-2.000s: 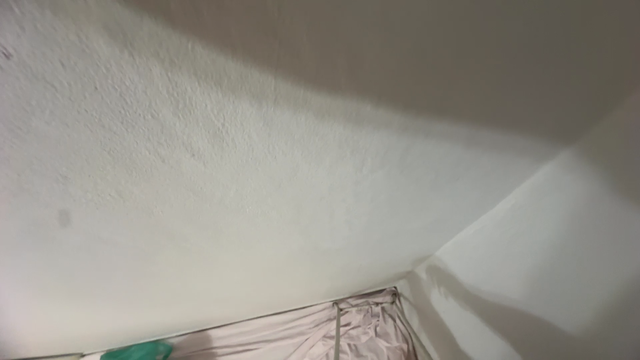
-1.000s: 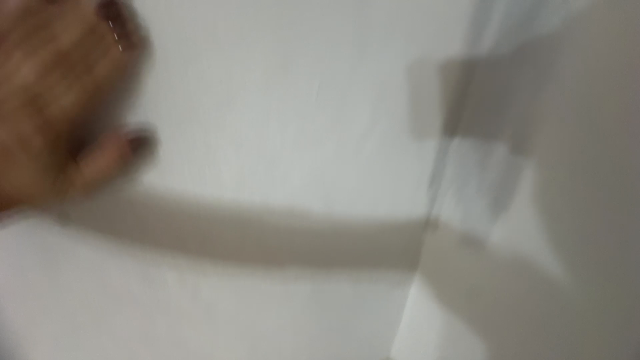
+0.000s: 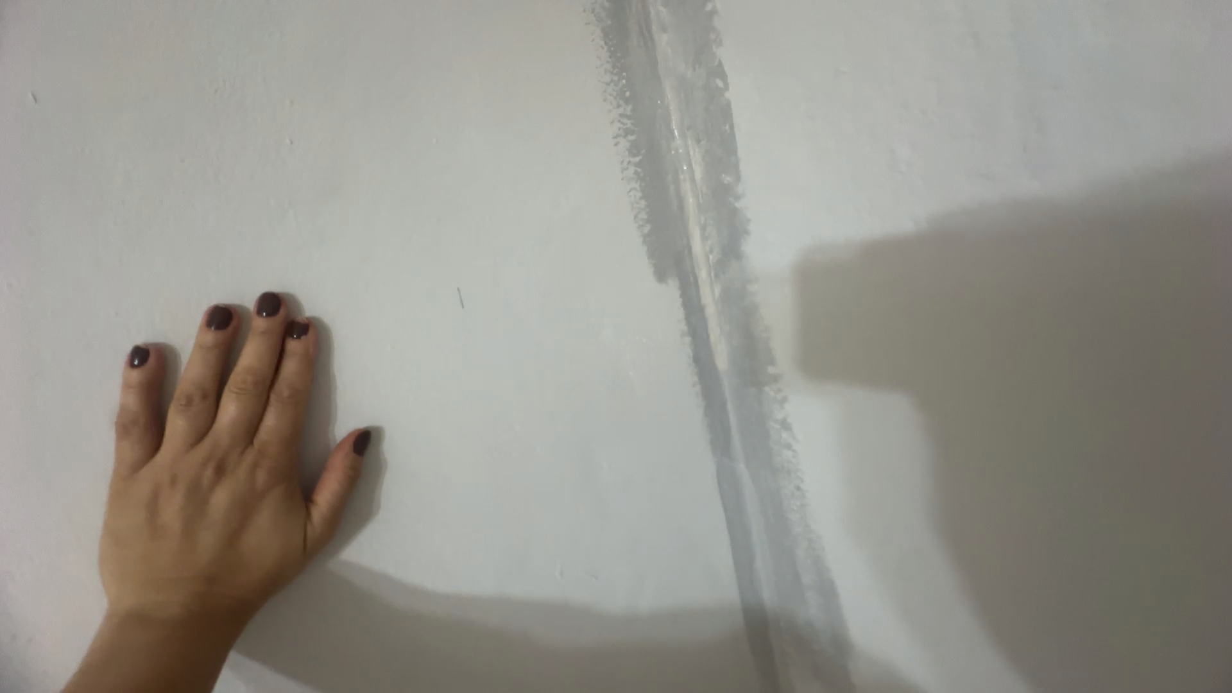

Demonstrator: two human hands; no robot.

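Note:
My left hand (image 3: 212,491) lies flat on the white painted wall (image 3: 462,443) at the lower left, palm down, fingers pointing up and thumb out to the right. It holds nothing, and its nails have dark polish. To its right, a band of grey paint (image 3: 717,318) with rough edges runs from the top middle down to the bottom, along what looks like the corner of the wall. Lighter streaks show within the band. My right hand is out of view.
A broad shadow (image 3: 1078,404) falls across the right side of the wall, and another stretches along the bottom from my left wrist. A small dark mark (image 3: 460,298) sits on the wall between my left hand and the grey band.
The view has swung away from the pinkish fabric seen two seconds ago. My left hand, blurred at the upper left one second ago, now rests lower in view against the wall.

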